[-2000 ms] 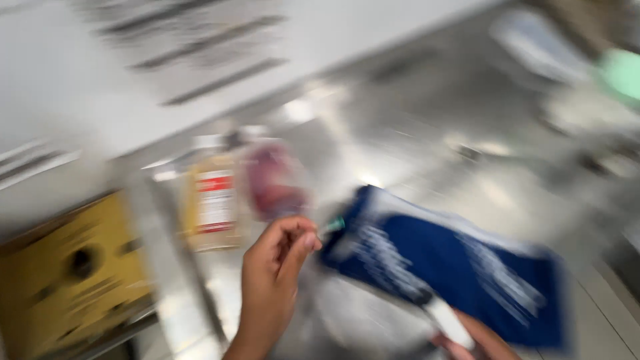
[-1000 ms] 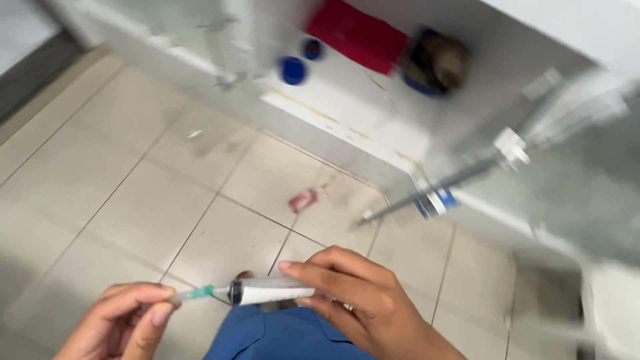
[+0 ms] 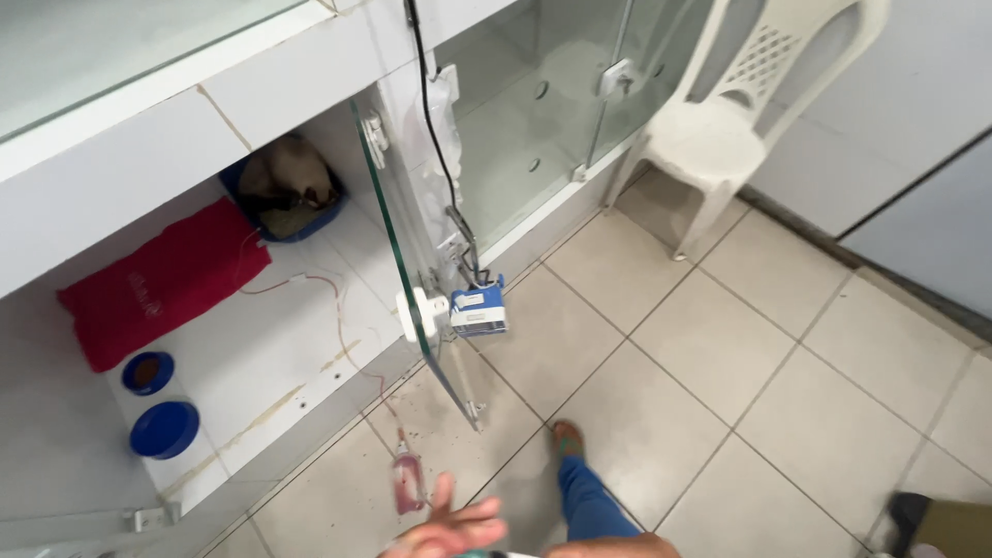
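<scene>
At the bottom edge, my left hand [image 3: 453, 528] has its fingers spread, and whether it grips anything is cut off from view. Beside it my right hand [image 3: 612, 547] shows only in part, around the white end of a syringe [image 3: 515, 554] with a green needle hub at its tip. A small bag of red fluid [image 3: 408, 482] lies on the floor tiles just beyond my left hand. From it a thin red tube [image 3: 341, 329] runs up into the open cage, over the floor and a red cloth [image 3: 167, 283]. A cat [image 3: 291, 172] curls in a blue litter tray [image 3: 331, 211].
A glass door [image 3: 391, 232] stands ajar at the cage. A blue and white box [image 3: 478, 311] hangs by its post below a black cable [image 3: 434, 124]. Two blue bowls [image 3: 164, 430] sit inside the cage. A white plastic chair [image 3: 705, 143] stands at the upper right, and a foot [image 3: 567, 438] is on the tiles.
The view has swung from a metal counter to the cage and floor. My left fingers, closed at the syringe's green hub one second ago, are now spread. Both hands are lower in view.
</scene>
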